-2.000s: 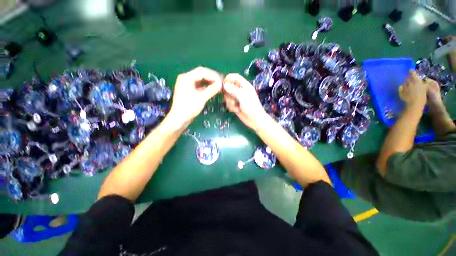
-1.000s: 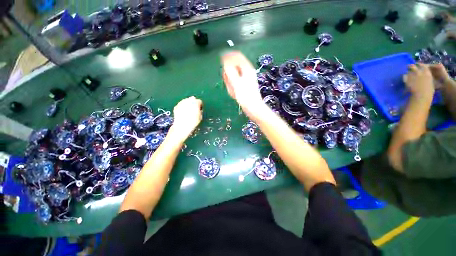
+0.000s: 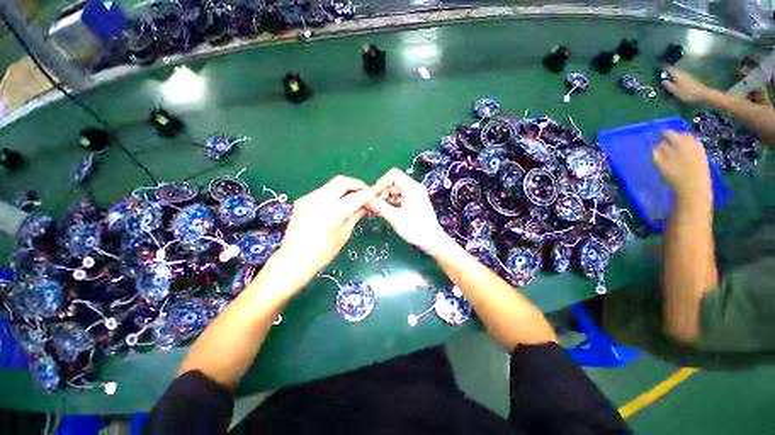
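Observation:
My left hand [image 3: 327,212] and my right hand [image 3: 406,208] meet at the fingertips over the middle of the bench. The fingers are pinched together; whatever is between them is too small and hidden to make out. Several small rings [image 3: 371,253] lie on the green bench just below my hands. Two round wired units lie apart near the front edge, one at the centre [image 3: 354,300] and one beside my right forearm [image 3: 453,306].
A heap of wired units [image 3: 194,223] lies left and another heap [image 3: 541,187] right. Beyond it are a blue tray [image 3: 637,166] and a neighbouring worker's hands [image 3: 682,161]. Black block-shaped parts [image 3: 374,59] line the far bench. A yellow line [image 3: 659,393] marks the floor.
My hands were apart a second ago, with the right raised and blurred; they are now together again at the centre. The neighbour's one hand has moved from the tray to the far bench.

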